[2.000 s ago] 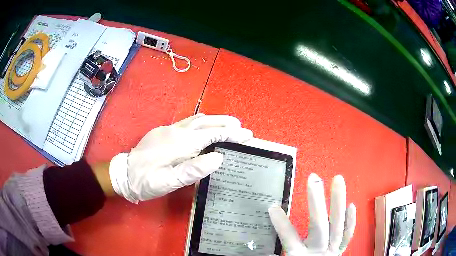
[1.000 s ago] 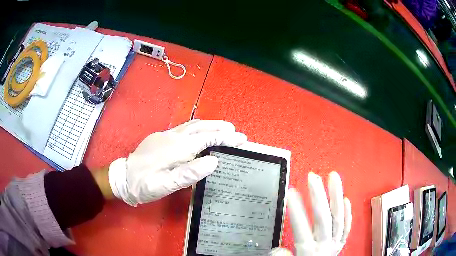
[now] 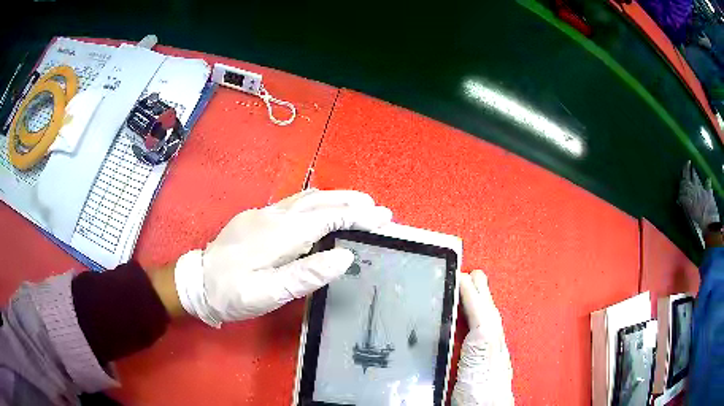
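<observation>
An e-reader [image 3: 381, 325] lies on a white tray or box [image 3: 425, 235] in front of me, cut off by the bottom edge. Its black-framed screen shows a sailing ship picture. My left hand [image 3: 278, 258], in a white glove, rests over its upper left corner, with the thumb on the screen and the fingers along the top edge. My right hand [image 3: 483, 345], also gloved, lies along the right side of the e-reader with fingers together; its lower part is cut off.
At left, a clipboard [image 3: 179, 143] holds record sheets [image 3: 115, 202], yellow tape rolls [image 3: 40, 119] and a black-and-red item [image 3: 155, 127]. A small meter [image 3: 236, 78] lies above. Waiting e-readers [image 3: 635, 361] stand right. Another person's gloved hand [image 3: 698, 198] is over the dark green conveyor [image 3: 381, 55].
The screen has changed from text to a ship picture. My right hand has closed in from spread fingers to the e-reader's right side. Another person's arm has come in at right.
</observation>
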